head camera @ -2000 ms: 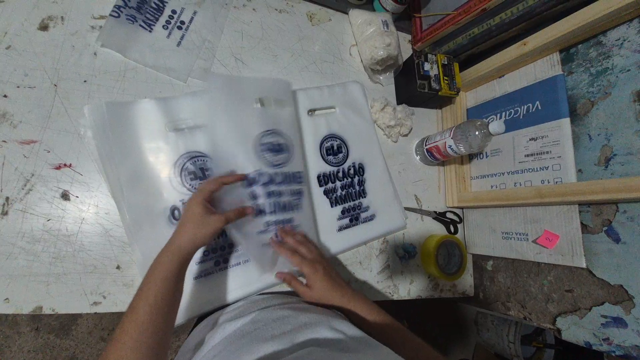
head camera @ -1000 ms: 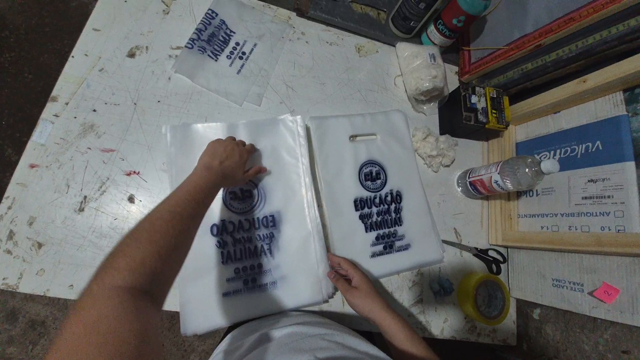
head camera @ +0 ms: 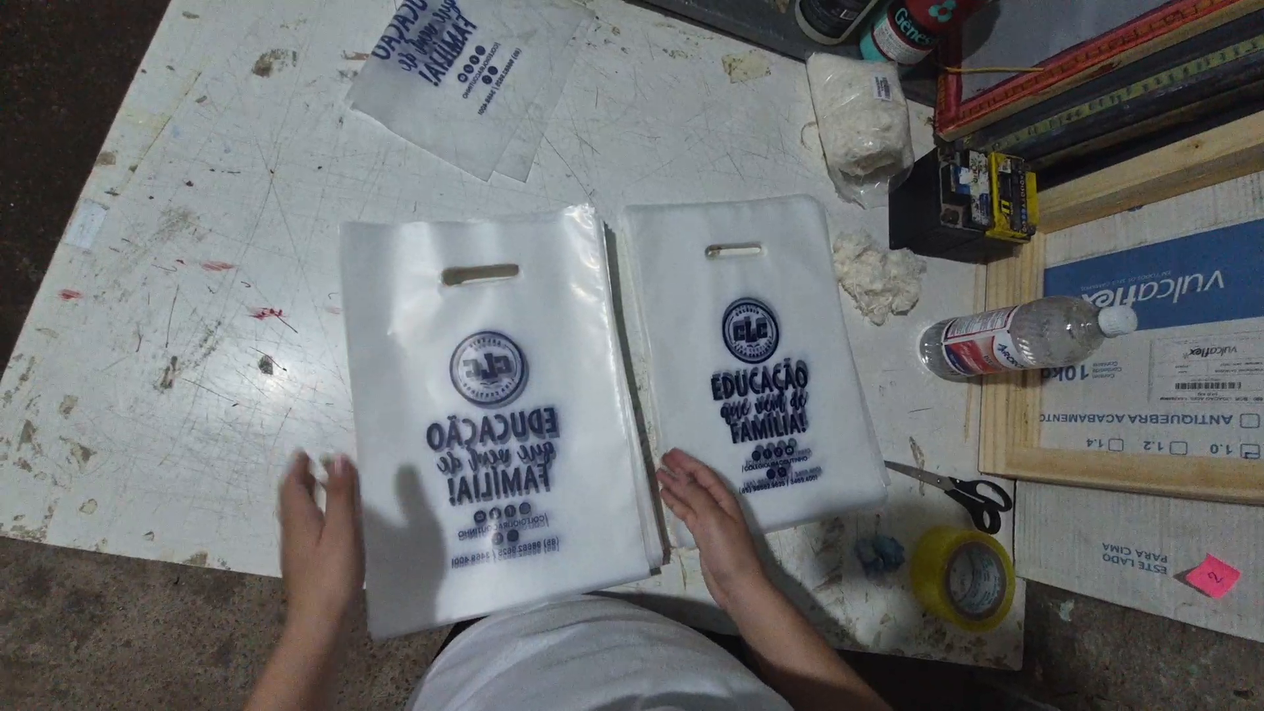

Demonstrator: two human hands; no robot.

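Note:
Two stacks of translucent plastic bags with die-cut handles and dark print lie side by side on a scratched white table. On the left stack of bags (head camera: 395, 395) the print reads mirrored; on the right stack of bags (head camera: 671, 326) it reads the right way round. My left hand (head camera: 321, 528) is at the lower left edge of the left stack, fingers apart, holding nothing. Between the stacks, my right hand (head camera: 713, 523) rests its fingertips by the right stack's lower left edge, with nothing seen in its grasp.
Loose printed bags (head camera: 474, 109) lie at the far side. On the right are a bag of white cloth (head camera: 861, 128), a battery (head camera: 953, 207), a plastic bottle (head camera: 1022, 338), scissors (head camera: 973, 494), a yellow tape roll (head camera: 963, 578) and a wooden frame (head camera: 1116, 482) over cardboard.
My left hand has moved off the left stack's print to its outer edge. The bag that was lifted and blurred two seconds ago now lies flat. The view has shifted.

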